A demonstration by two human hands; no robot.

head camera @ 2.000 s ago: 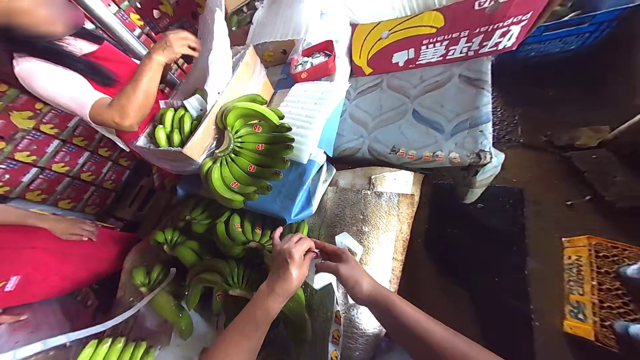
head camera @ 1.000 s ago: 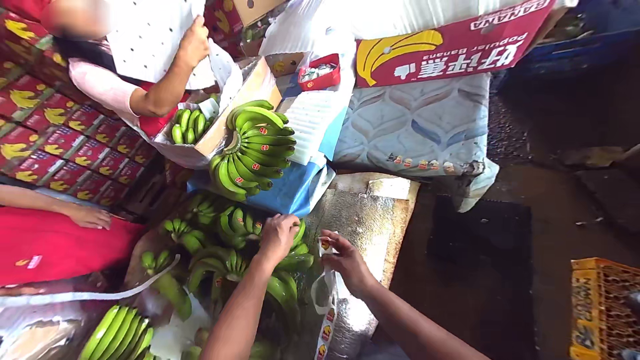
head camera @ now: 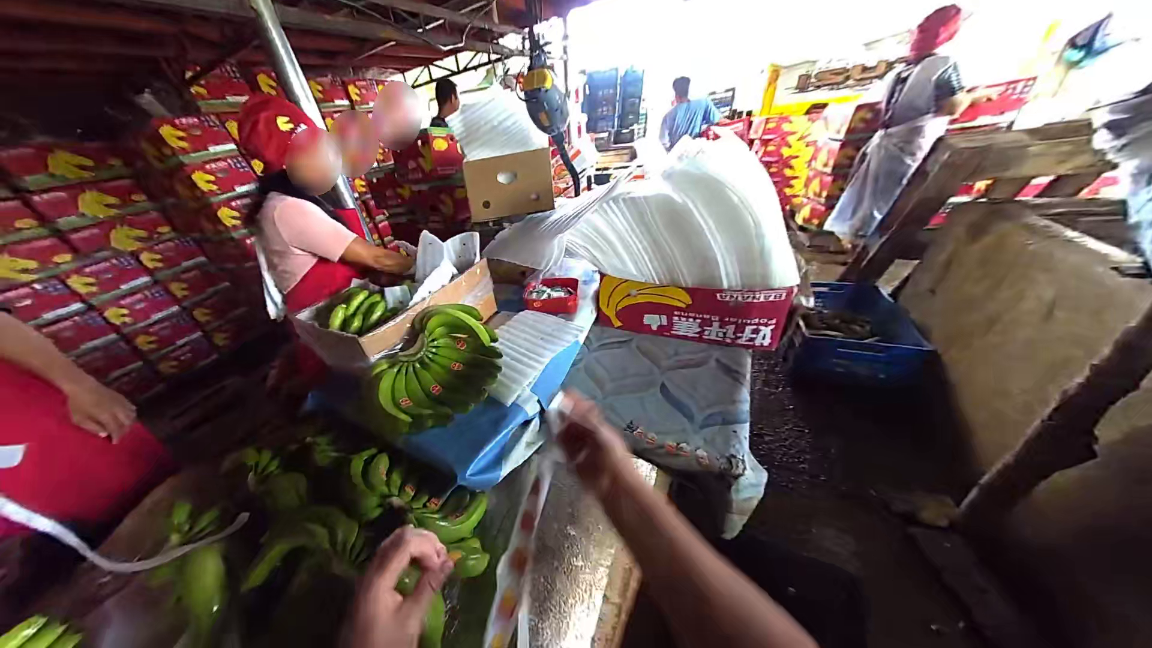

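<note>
My left hand (head camera: 407, 567) is at the lower middle over green banana bunches, its fingers curled; a small sticker may be at the fingertips, but blur hides it. Blurred by motion, my right hand (head camera: 585, 432) is raised in front of the quilted table cover and grips the upper end of a strip of stickers (head camera: 517, 558), which hangs down beside a shiny metallic sheet (head camera: 585, 558). A large hand of green bananas (head camera: 441, 364) with stickers rests at the edge of a blue plastic sheet (head camera: 463, 450). More green bananas (head camera: 315, 531) lie at the lower left.
A co-worker (head camera: 310, 225) in a red apron stands by an open carton (head camera: 387, 333) of bananas. Another person's hand (head camera: 101, 409) is at left. White foam sheets (head camera: 684, 225) fill a banana box (head camera: 693, 315); a red tray (head camera: 551, 295) sits beside it. A blue crate (head camera: 859, 333) stands right.
The view has tilted up strongly. My hands, together two seconds ago, are now apart, with the right one raised. The co-worker's foam sheet, held up a second ago, is now down at the carton.
</note>
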